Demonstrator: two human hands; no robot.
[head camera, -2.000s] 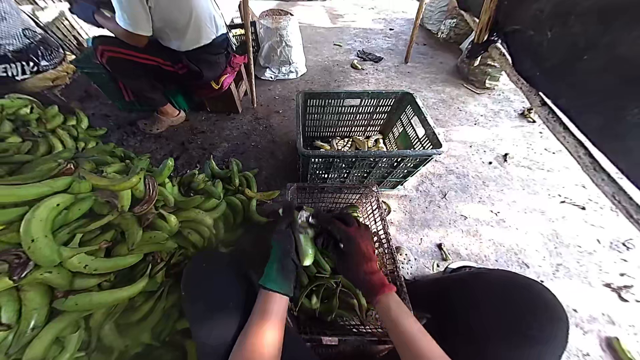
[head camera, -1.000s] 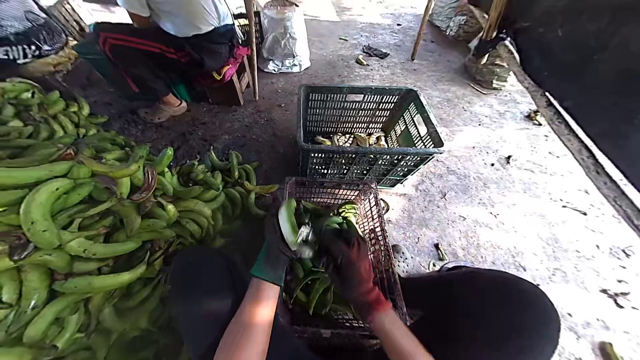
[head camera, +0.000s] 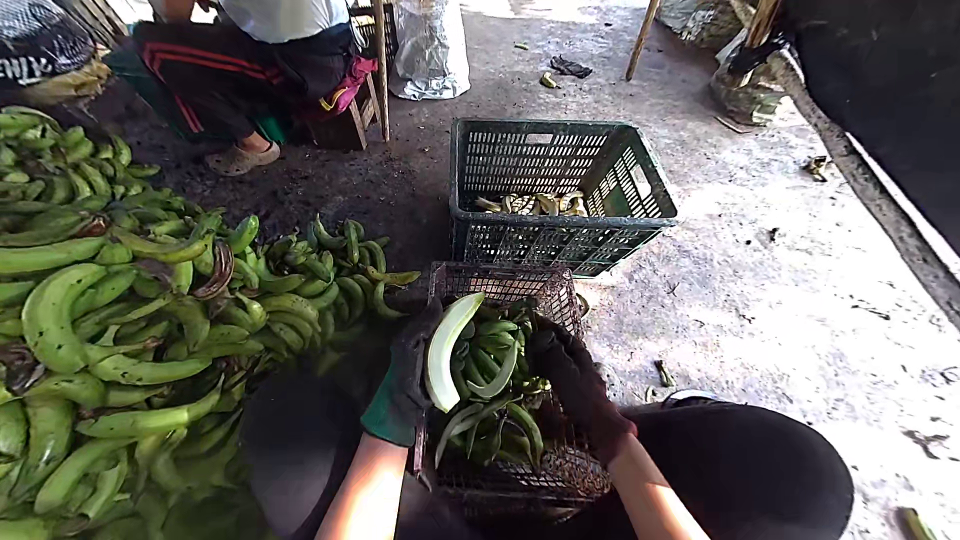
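My left hand (head camera: 409, 375), in a dark glove with a green cuff, holds a partly peeled green plantain (head camera: 450, 351) upright, its pale flesh showing. On the other side of the brown plastic crate (head camera: 506, 277), my right hand (head camera: 574, 367) wears a dark glove with a red cuff. Its fingers are curled near a strip of green peel (head camera: 501, 375); whether they grip anything is hidden. Green peels (head camera: 525, 431) and small green fruit (head camera: 491, 341) lie in the crate between my knees.
A large heap of green plantains (head camera: 172, 337) covers the left side. Beyond my crate stands a dark green crate (head camera: 562, 217) with pale peeled pieces inside. A seated person (head camera: 255, 67) is at the upper left, beside a wooden pole (head camera: 381, 75). Black sheeting (head camera: 885, 97) hangs at the right.
The pale peeled face of the plantain in my left hand now shows in full. My right hand has moved away from it, to the right.
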